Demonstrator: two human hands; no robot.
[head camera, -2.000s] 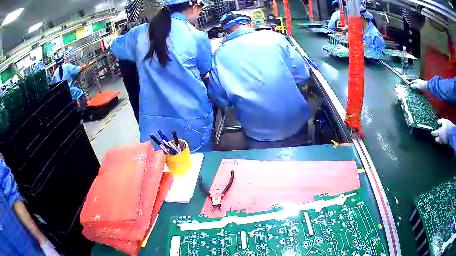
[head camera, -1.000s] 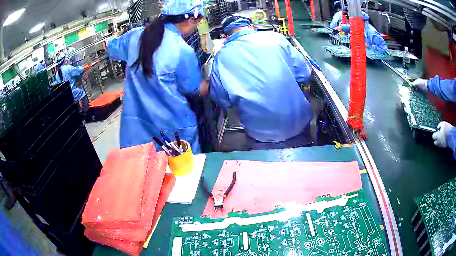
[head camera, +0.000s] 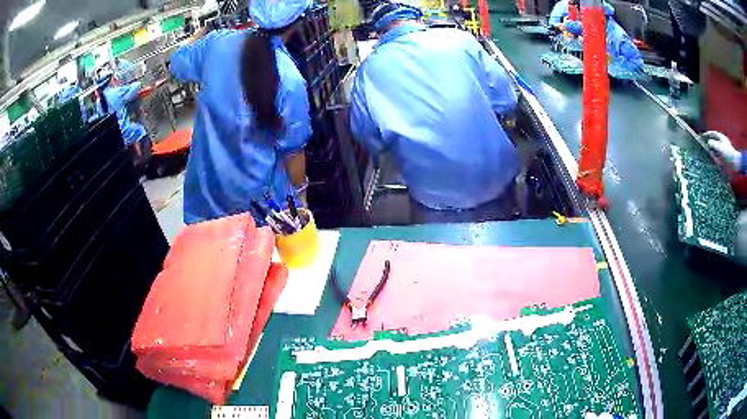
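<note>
Neither of my hands shows clearly. A tiny white patch at the bottom edge, on the board's lower right, is too small to identify. The green circuit board (head camera: 459, 376) lies flat in front of me, cut off by the bottom edge, with a long white strip along its far side. Side cutters (head camera: 359, 309) with dark handles spread apart lie on the pink foam sheet (head camera: 491, 274) behind the board. A small cream label card (head camera: 239, 412) shows at the bottom edge, left of the board.
A red-pink foam stack (head camera: 196, 303), yellow pen cup (head camera: 299, 243) and white paper (head camera: 315, 286) are at bench left. Black totes (head camera: 74, 237) stand further left. Two people in blue smocks are ahead. The conveyor (head camera: 631, 221) with boards runs along the right, beside a red-wrapped post (head camera: 593, 106).
The view has shifted slightly, bringing the label card into the frame. The ponytailed person has moved left. The arm at lower left is gone. The board on the conveyor has turned, with one gloved hand visible there.
</note>
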